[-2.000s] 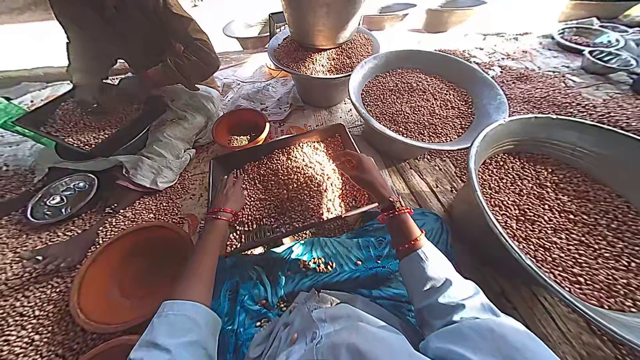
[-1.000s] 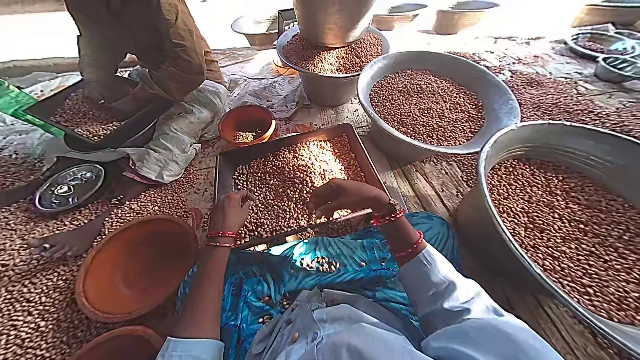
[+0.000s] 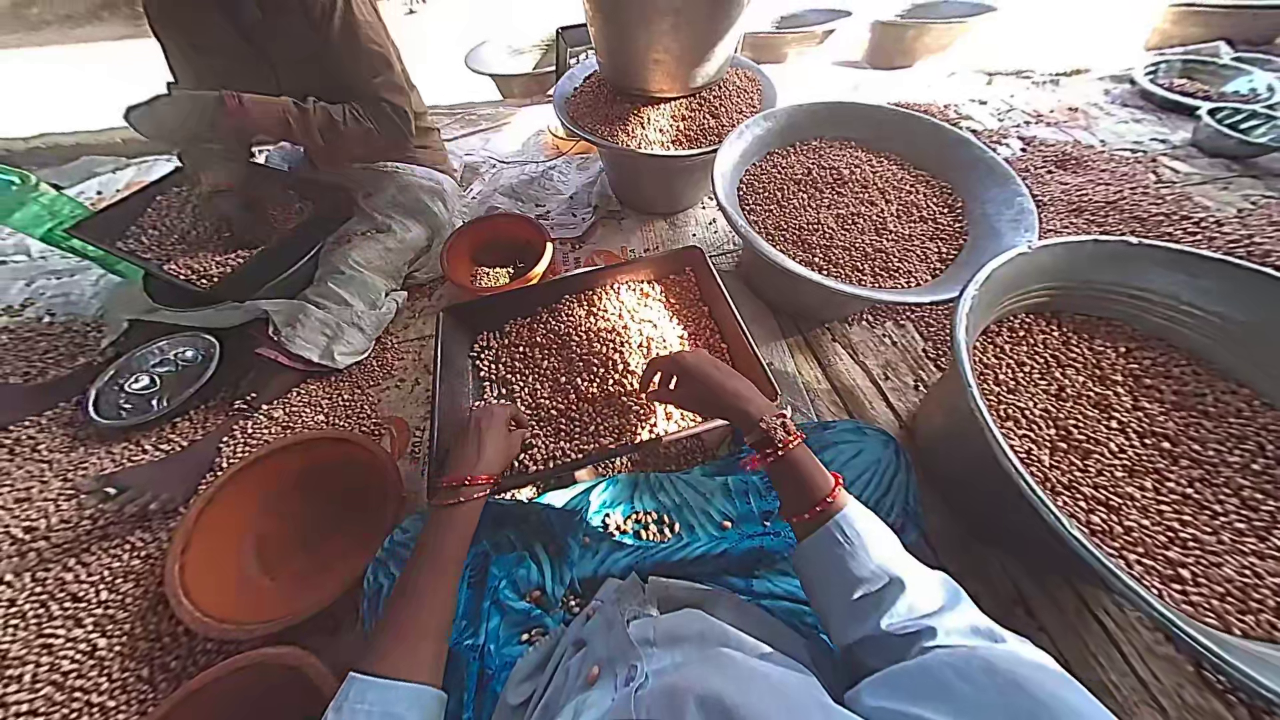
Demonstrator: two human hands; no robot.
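A dark rectangular metal tray (image 3: 755, 352) lies tilted before my lap, filled with small brown nuts or seeds (image 3: 575, 355). My left hand (image 3: 492, 438) rests at the tray's lower left, fingers curled by the nuts; whether it holds any cannot be told. Over the right part of the heap is my right hand (image 3: 700, 385), its fingers bent and thumb near the fingertips; a nut between them cannot be made out. Some nuts lie on the blue cloth (image 3: 640, 525) over my lap. Just beyond the tray stands a small clay bowl (image 3: 500, 240) with a few nuts inside.
Large metal basins of nuts stand at right (image 3: 1010, 440) and beyond the tray (image 3: 740, 200). An orange bowl (image 3: 285, 530) sits at left, near a shiny metal plate (image 3: 152, 378). Another person (image 3: 330, 90) works over a second tray (image 3: 330, 215) at the upper left. Nuts cover the floor around.
My right hand went from the tray's right side to its lower middle, then slightly back up. My left hand has moved only a little. The other person's arm has lifted somewhat from their tray.
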